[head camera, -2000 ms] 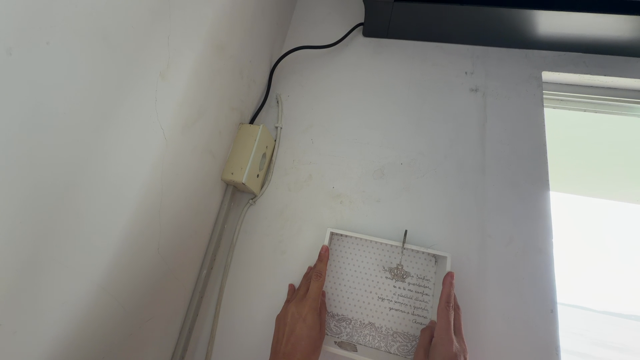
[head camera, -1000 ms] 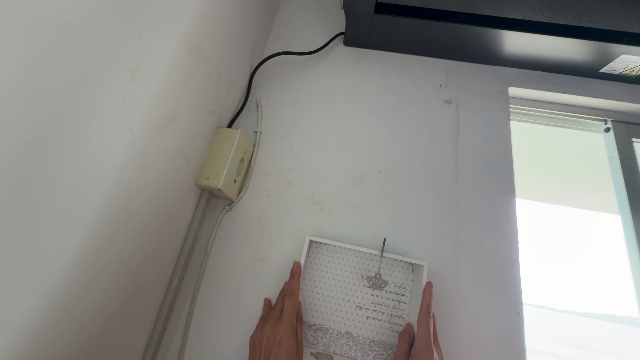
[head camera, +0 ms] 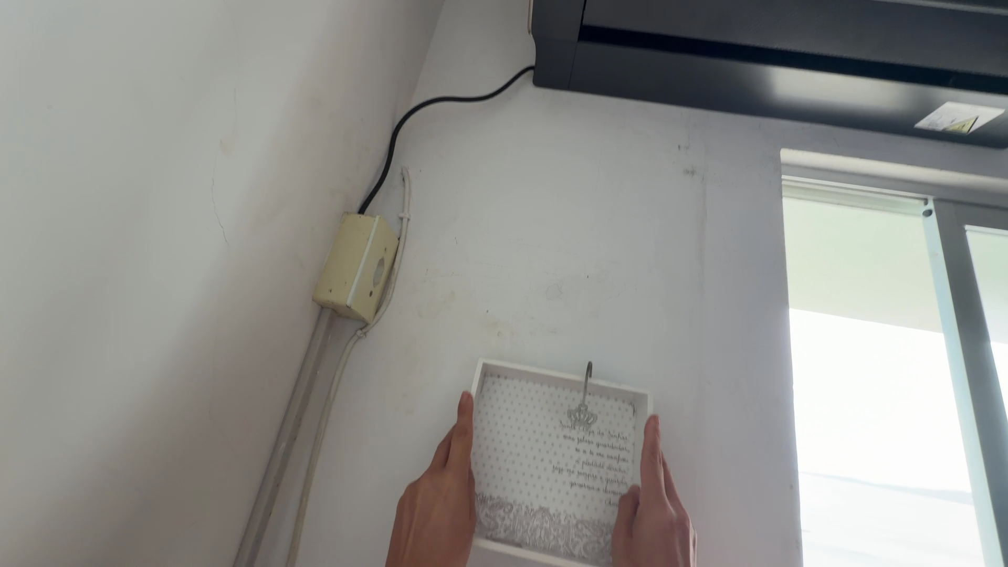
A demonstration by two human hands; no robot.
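A shallow white box frame (head camera: 543, 465) with a dotted back, a lace-like band and some writing is held near the wall. My left hand (head camera: 437, 496) grips its left side, fingers along the outer edge. On the right side my right hand (head camera: 657, 500) holds the frame, its thumb over the front at the lower right. A small metal crown ornament (head camera: 582, 415) with a hooked stem rises past the frame's top edge. Whether the frame touches the wall I cannot tell.
Above is a dark air-curtain-like unit (head camera: 709, 94), with a black cable (head camera: 441, 100) running to a beige electrical box (head camera: 358, 264). Grey conduit (head camera: 295, 433) goes down the corner from the box. A window (head camera: 862, 354) stands at the right of the stained white wall (head camera: 583, 236).
The view has shifted, showing more of the dark unit and the window. Both hands still hold the frame by its sides.
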